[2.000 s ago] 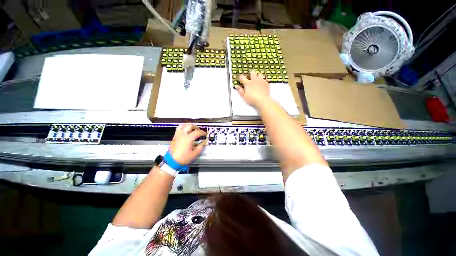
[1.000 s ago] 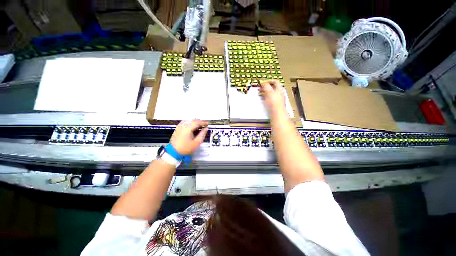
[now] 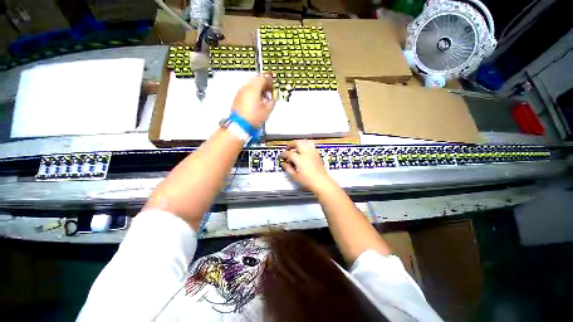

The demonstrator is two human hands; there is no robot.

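My left hand (image 3: 254, 100), with a blue band on its wrist, is at the lower left edge of the yellow-topped blocks (image 3: 298, 56) on the right foam tray (image 3: 314, 116). Its fingertips are small and blurred, so its grip is unclear. My right hand (image 3: 304, 165) is over the PCB panel (image 3: 259, 161) on the conveyor, fingertips down at the board. Its fingers seem to pinch a small block, partly hidden. More panels with yellow blocks (image 3: 440, 155) run to the right.
A hanging dispensing gun (image 3: 200, 60) is over the left foam tray (image 3: 188, 113). A blank white sheet (image 3: 78, 97) lies left. Another panel (image 3: 72, 166) sits on the conveyor (image 3: 207, 188) at left. Cardboard (image 3: 411, 113), a fan (image 3: 443, 44) and a red bin (image 3: 528, 118) are right.
My left hand has moved from the conveyor up to the right foam tray. My right hand has come down from that tray to the panel. The whole view has shifted.
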